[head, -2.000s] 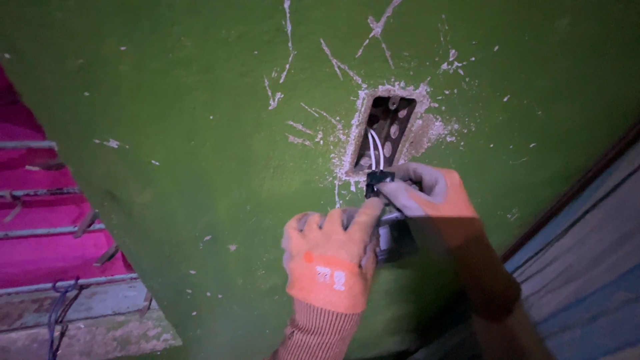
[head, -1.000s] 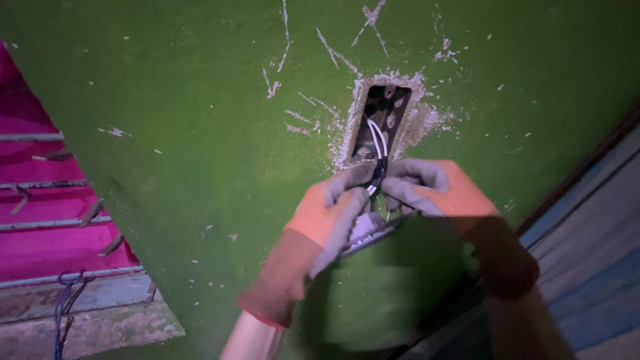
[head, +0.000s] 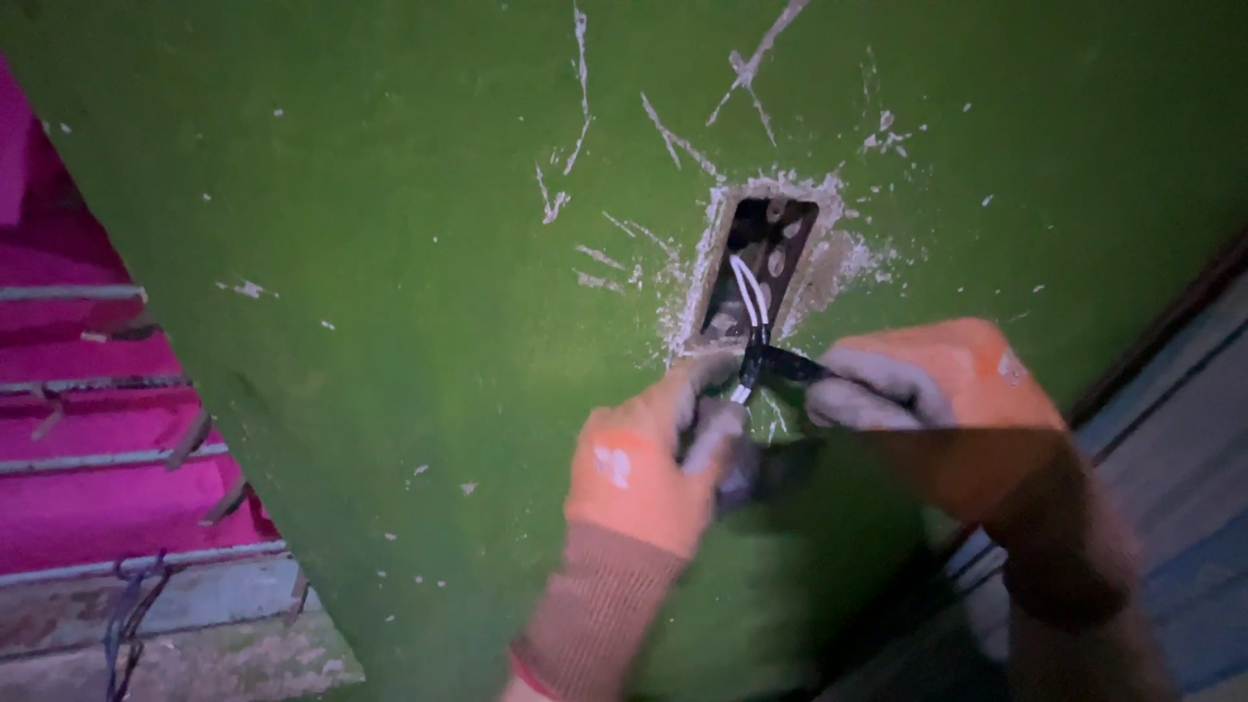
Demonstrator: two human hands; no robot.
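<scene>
Two white electrical wires come out of a recessed metal wall box and run down between my gloved hands. Black electrical tape is wrapped round them just below the box, and its free strip stretches to the right. My left hand, in an orange and grey work glove, grips the wires beneath the wrapped part. The end of the strip is pinched between the thumb and fingers of my right hand, gloved alike. A blurred pale device is partly hidden behind my left fingers.
Chipped plaster surrounds the box in the green wall. At the left is an opening with metal bars before magenta cloth, with dark cord tied at its bottom. Bluish boards or panels stand at the lower right.
My right hand has moved right, away from the wires, and a strip of black tape now spans the gap. My left hand still holds the wires below the box.
</scene>
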